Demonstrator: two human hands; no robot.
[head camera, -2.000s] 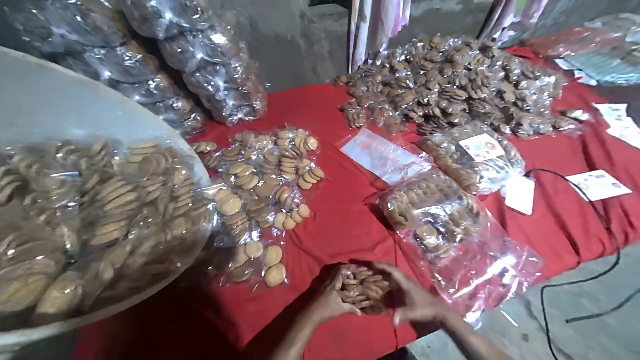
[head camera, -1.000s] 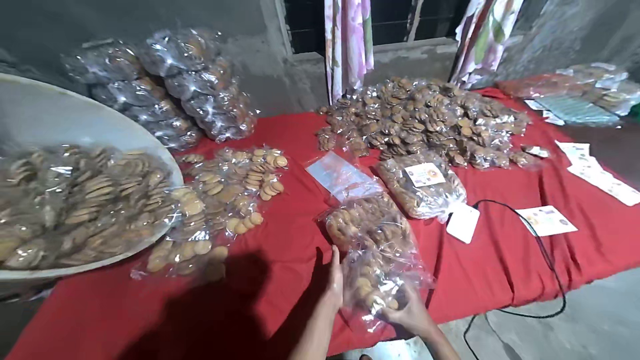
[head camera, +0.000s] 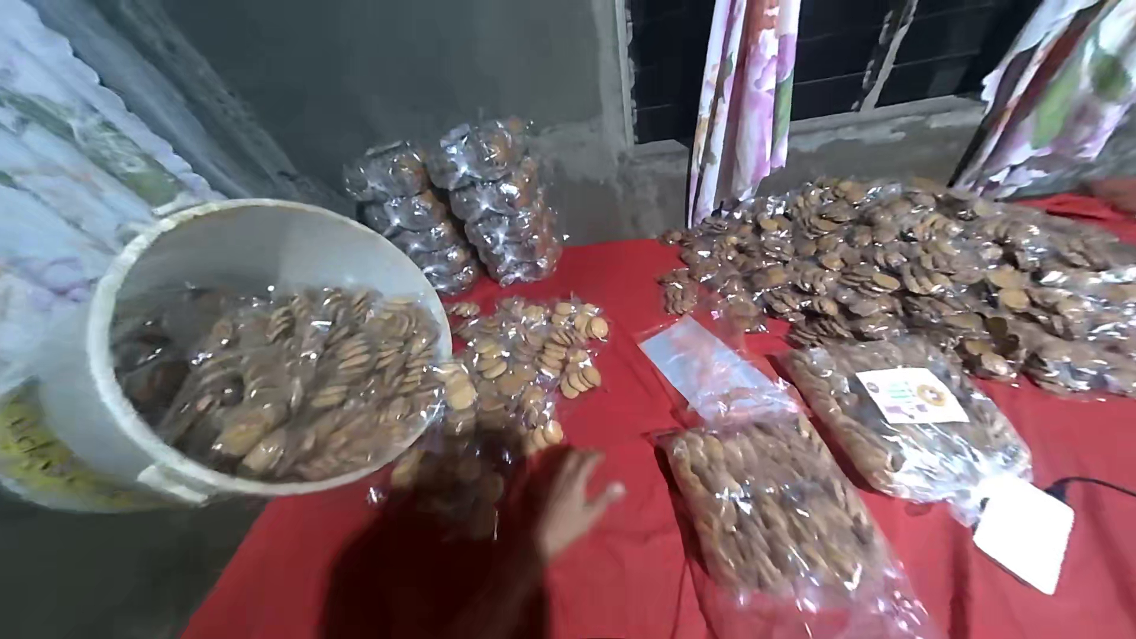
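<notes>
One bare hand, seemingly my left hand, reaches over the red cloth with its fingers apart and nothing in it. Beside its fingertips lies a loose pile of small clear packets of round biscuits. To its right a large clear plastic bag lies flat, filled with rows of biscuit packets, its loose end toward me. My right hand is out of view. On the left, a tipped white plastic bucket holds many more biscuit packets.
Stacked filled bags stand against the wall. A large heap of biscuit packets covers the back right. Nearer are another filled bag with a label, a white square device with a black cable, and flat empty plastic bags.
Both hands were at the large bag a second ago; now one reaches toward the loose pile and the other is out of view. The view has swung left.
</notes>
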